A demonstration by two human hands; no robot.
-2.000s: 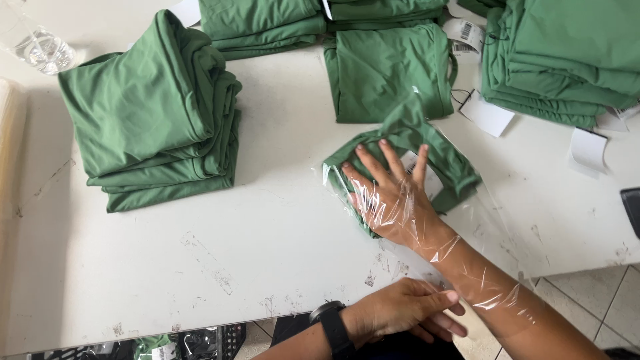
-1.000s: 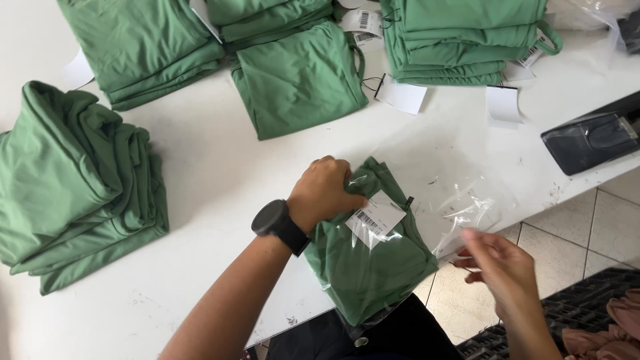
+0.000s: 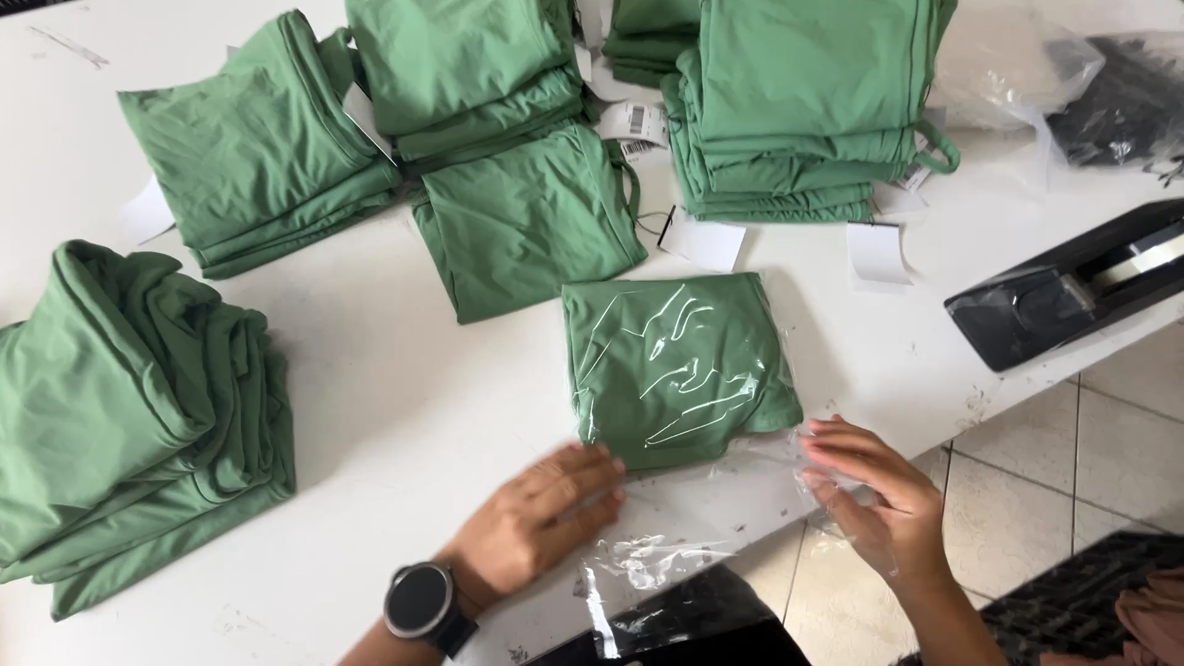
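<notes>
A folded green garment [image 3: 680, 365] lies flat inside a clear plastic bag [image 3: 647, 564], near the front edge of the white table. The bag's loose end hangs over that edge toward me. My left hand [image 3: 546, 513], with a black watch on the wrist, rests at the bag's lower left side, its fingers slightly blurred. At the lower right side, my right hand [image 3: 874, 495] has the thin film between thumb and fingers. The tag seen on the garment earlier is hidden now.
Stacks of folded green garments stand at the left [image 3: 139, 416], upper left [image 3: 268, 148] and top right [image 3: 805, 92]. One folded garment [image 3: 536, 222] lies behind the bag. A black tape dispenser [image 3: 1064, 287] sits at the right edge, with clear plastic bags [image 3: 1008, 69] beyond.
The bagged garment, held up tilted near my body a second ago, now lies flat on the table with its other face up. My left hand has left its top and sits at the lower left.
</notes>
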